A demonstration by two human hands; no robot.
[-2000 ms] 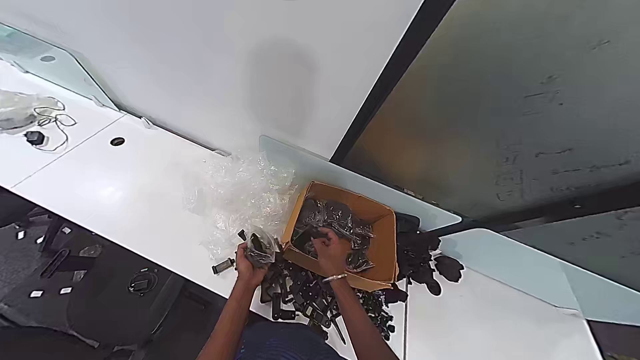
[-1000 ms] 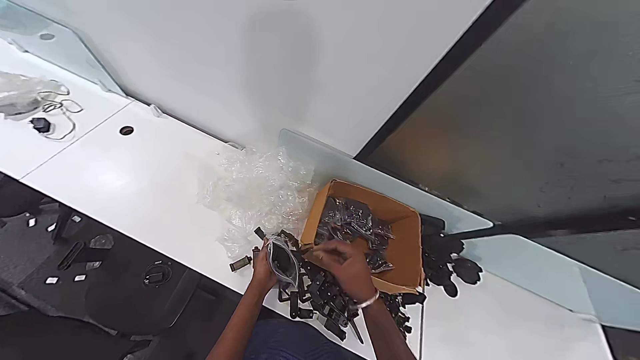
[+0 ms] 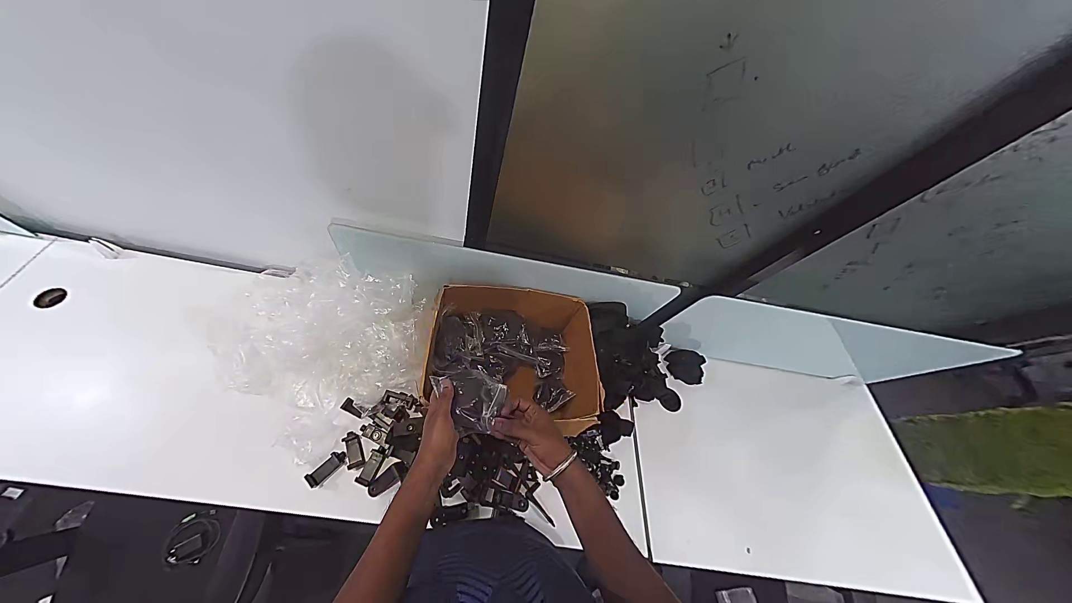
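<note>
A clear plastic bag with a dark item inside (image 3: pixel 471 400) is held between my two hands, over the near edge of an open cardboard box (image 3: pixel 593 368). My left hand (image 3: pixel 440 427) grips the bag's left side. The fingers of my right hand (image 3: pixel 532 431), with a bracelet at the wrist, pinch its lower right edge. Inside the box lie several more bagged dark items (image 3: pixel 502 335). Below my hands, black plastic clamp-like parts (image 3: pixel 373 461) lie loose in a pile, partly hidden by my arms.
Crumpled clear plastic bags (image 3: pixel 335 335) are heaped left of the box. Black parts (image 3: pixel 632 360) are piled on its right. A low glass divider (image 3: pixel 519 272) stands behind it on the white table (image 3: pixel 151 385), which has a cable hole (image 3: pixel 50 297) at the left.
My right hand was inside the box two seconds ago; now it is on the bag beside my left hand. Both hands have come to the box's near edge. The view has swung right.
</note>
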